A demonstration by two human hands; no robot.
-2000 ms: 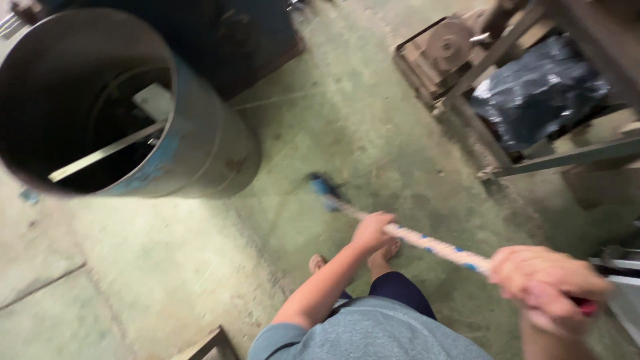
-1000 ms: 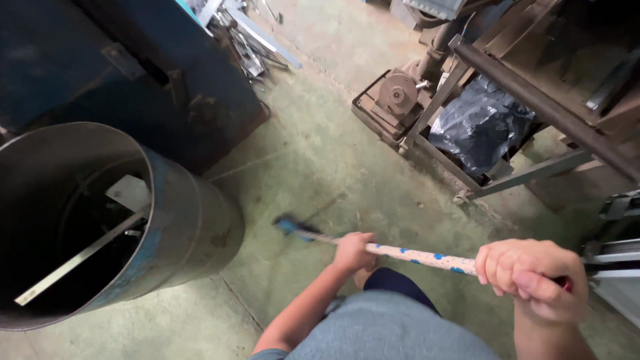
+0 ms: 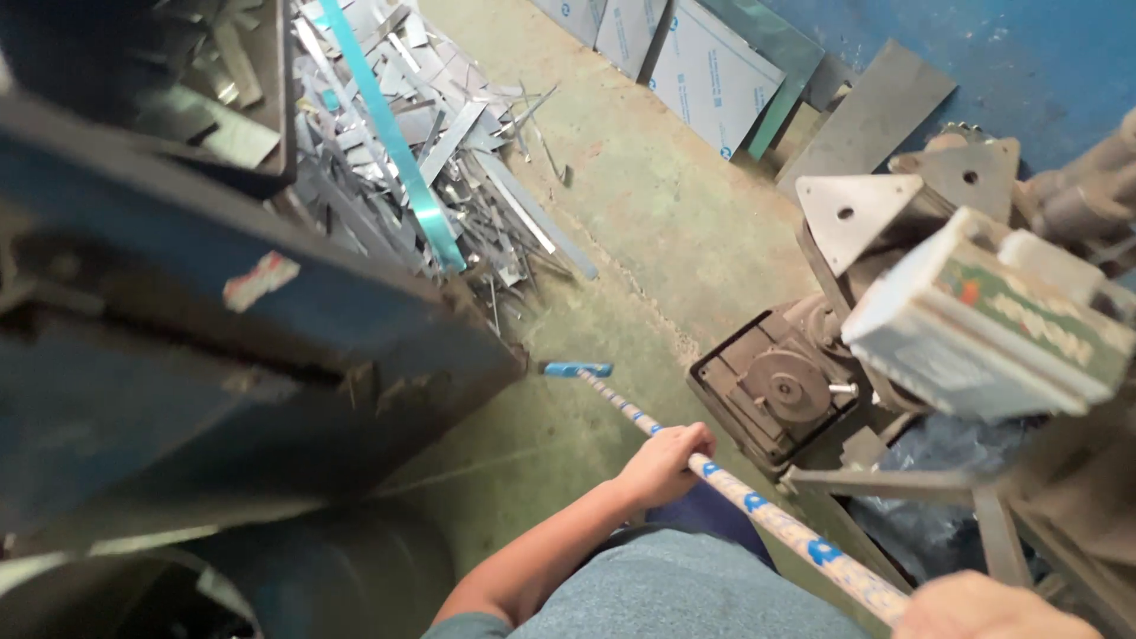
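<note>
A broom with a patterned, blue-flecked handle (image 3: 772, 510) slants across the lower right of the view. Its blue head (image 3: 577, 369) rests on the green floor, close to the corner of a dark blue metal cabinet or machine. My left hand (image 3: 667, 461) is closed round the middle of the handle. At the lower right edge my right hand (image 3: 985, 608), partly cut off and blurred, grips the handle's upper end. Beyond the broom head lies a heap of metal offcuts (image 3: 444, 151) with a teal strip (image 3: 390, 133) across it.
The blue machine (image 3: 222, 337) fills the left, above a metal drum (image 3: 195, 568). At the right are a motor with a pulley (image 3: 785, 386) in a tray, a white container (image 3: 985, 319) and a metal frame (image 3: 887, 484). Sheet panels (image 3: 714, 75) lean at the top.
The view has swung up toward the scrap heap, and the drum now sits at the lower left. The broom head has moved next to the blue machine's corner. Both hands keep hold of the handle.
</note>
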